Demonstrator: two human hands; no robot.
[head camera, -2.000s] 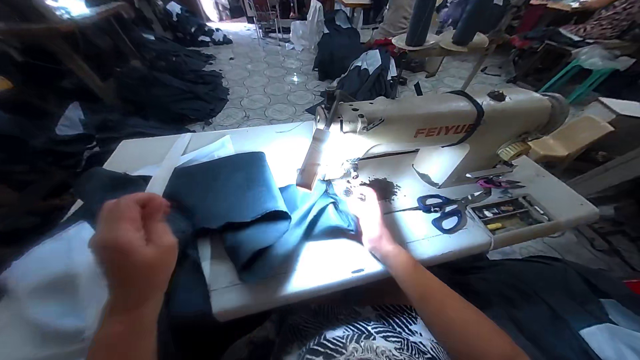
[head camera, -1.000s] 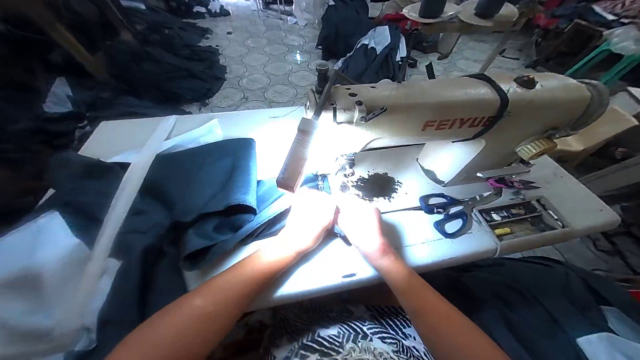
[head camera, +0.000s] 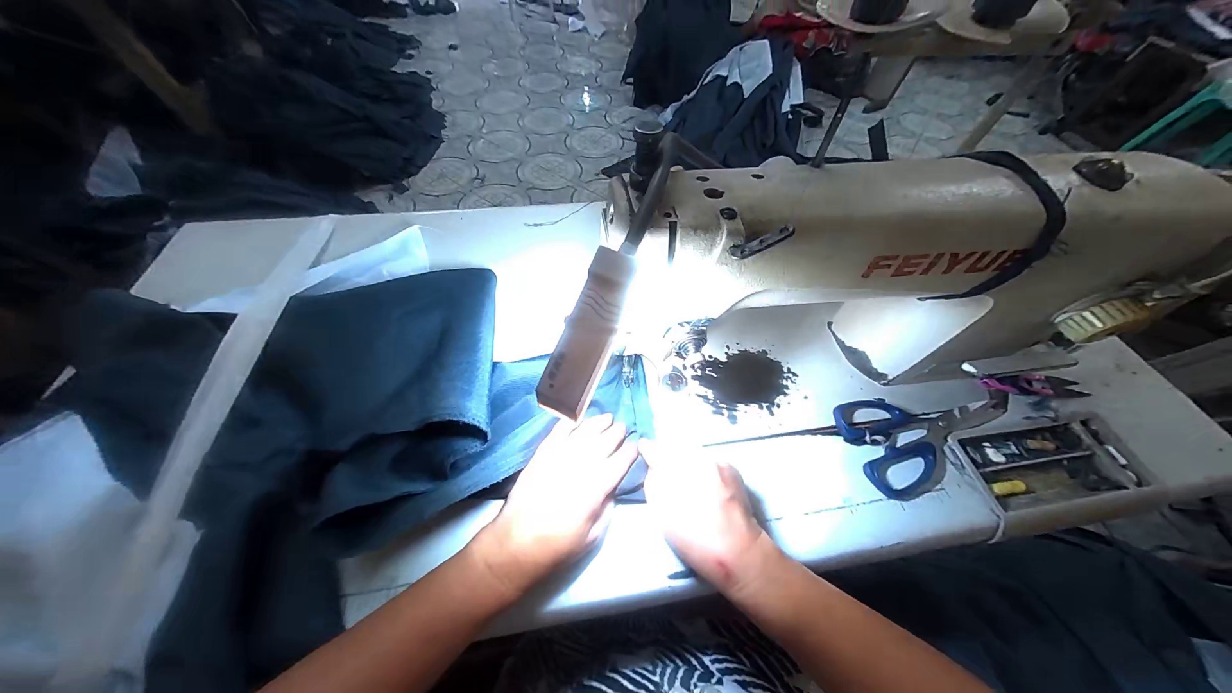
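Dark blue-green fabric (head camera: 404, 356) lies folded over the left of the white sewing table, and one end runs beneath the needle area of a Feiyue sewing machine (head camera: 866, 221). My left hand (head camera: 568, 481) presses on that end, just below a lamp (head camera: 582, 337) on a bent arm. Close beside it, my right hand (head camera: 707, 510) rests at the fabric's right edge; glare washes out its fingertips, so its grip is unclear. A long white strip (head camera: 226, 395) crosses the fabric at left.
Blue-handled scissors (head camera: 905, 448) lie right of my hands, near pink-handled snips (head camera: 1030, 385) and a recessed tray (head camera: 1059, 462) of small parts. Dark garments (head camera: 327, 106) are heaped on the tiled floor behind. Thread cones stand on a rack at the top.
My left hand was raised at the left two seconds ago; it has come right and down onto the fabric beside my right hand. Since one second ago the hands have moved slightly apart.
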